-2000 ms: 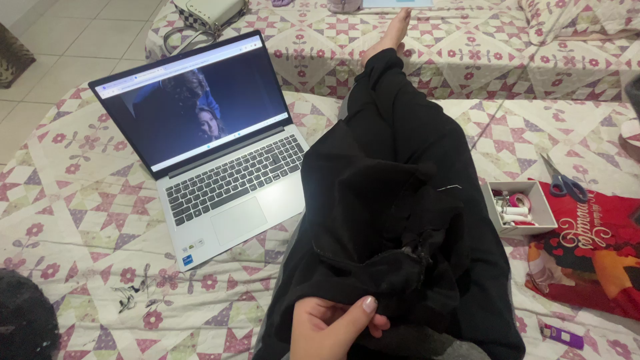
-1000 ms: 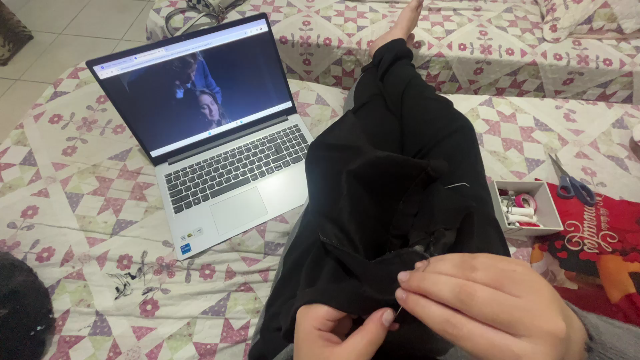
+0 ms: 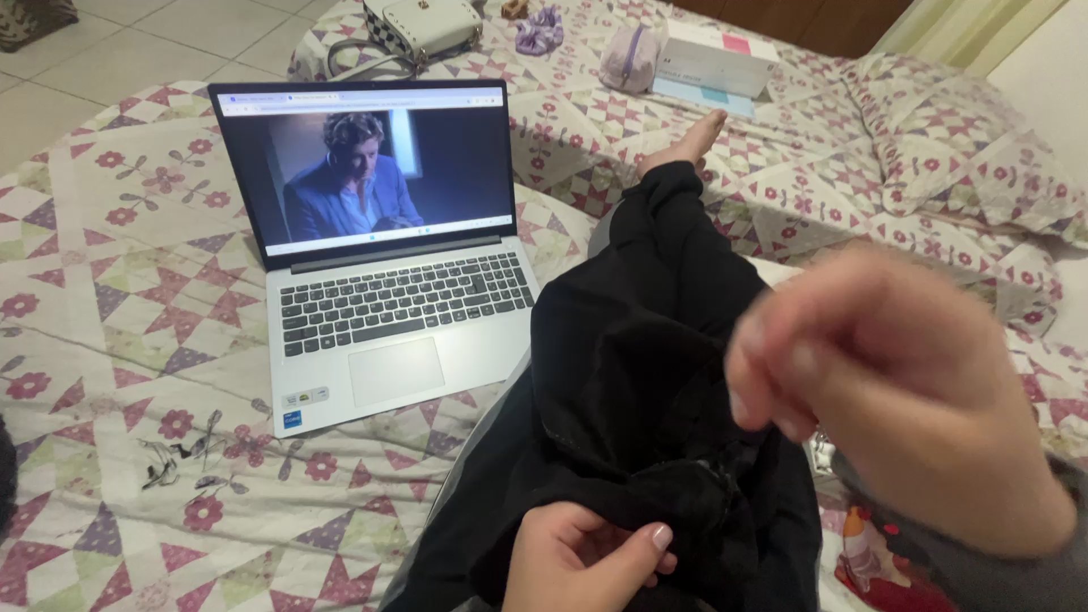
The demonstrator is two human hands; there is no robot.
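Black fabric (image 3: 629, 382) lies bunched over my lap and legs, with a rough, frayed-looking seam near its middle. My left hand (image 3: 591, 557) pinches the near edge of this fabric between thumb and fingers. Raised above the fabric on the right is my right hand (image 3: 884, 399), blurred, with thumb and fingertips pressed together. A needle or thread between those fingertips cannot be made out. Behind my right hand, a small white box with spools is mostly hidden.
An open laptop (image 3: 399, 340) stands left of my legs on the patchwork bedspread (image 3: 93, 340). Black thread scraps (image 3: 178, 455) lie nearer me. A red printed cloth (image 3: 884, 565) is partly hidden at right. A handbag (image 3: 425, 30), pouch (image 3: 629, 58) and white box (image 3: 714, 59) sit beyond.
My right hand, out of view at first, came down to the fabric beside my left hand and is now lifted up and away. My left hand still holds the fabric edge.
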